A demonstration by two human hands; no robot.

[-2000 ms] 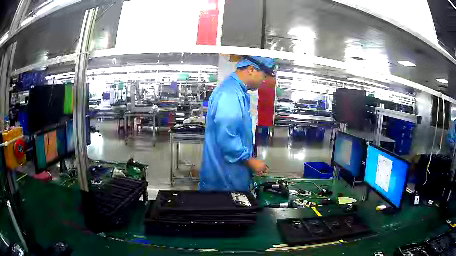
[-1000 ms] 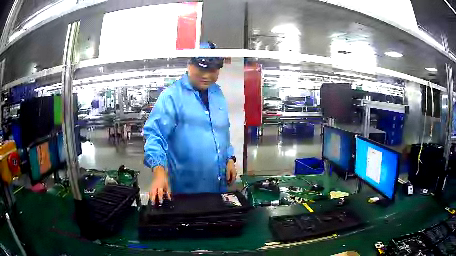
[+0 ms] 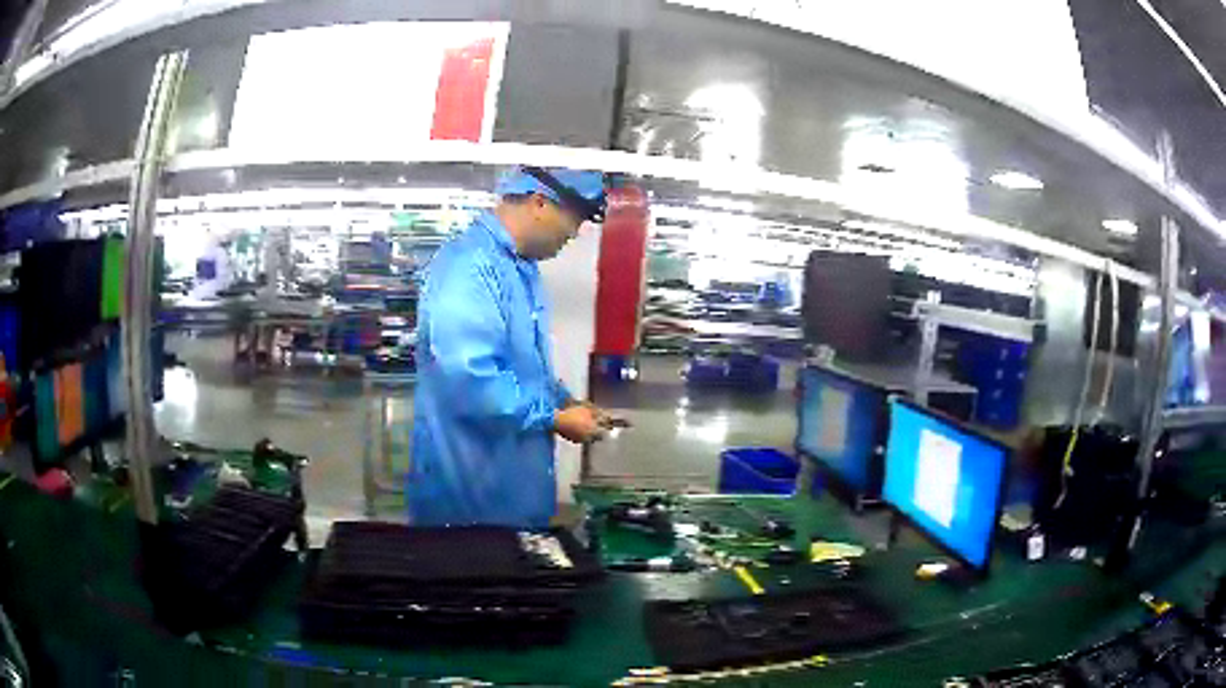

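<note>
Neither of my hands is in the picture. Nearest in front of me on the green bench is a stack of black trays (image 3: 437, 581), with a pale patch on its top right. A single black tray (image 3: 766, 626) lies flat to the right of it; its contents are blurred. Black ribbed trays (image 3: 226, 548) lean tilted by the left upright. Across the bench a person in a blue smock and cap (image 3: 484, 370) stands turned to the right, holding a small dark thing (image 3: 612, 423) in front of the body.
Two monitors (image 3: 945, 481) stand at the right of the bench. Tangled leads and boards (image 3: 699, 531) lie behind the single tray. A blue bin (image 3: 760, 470) is behind the bench. A metal upright (image 3: 143, 296) rises at left. More black trays (image 3: 1143, 659) are at the near right corner.
The view has swung right, so things sit further left. The person reached to the tray stack one second ago; now the person's hands are away from it, around a small dark thing.
</note>
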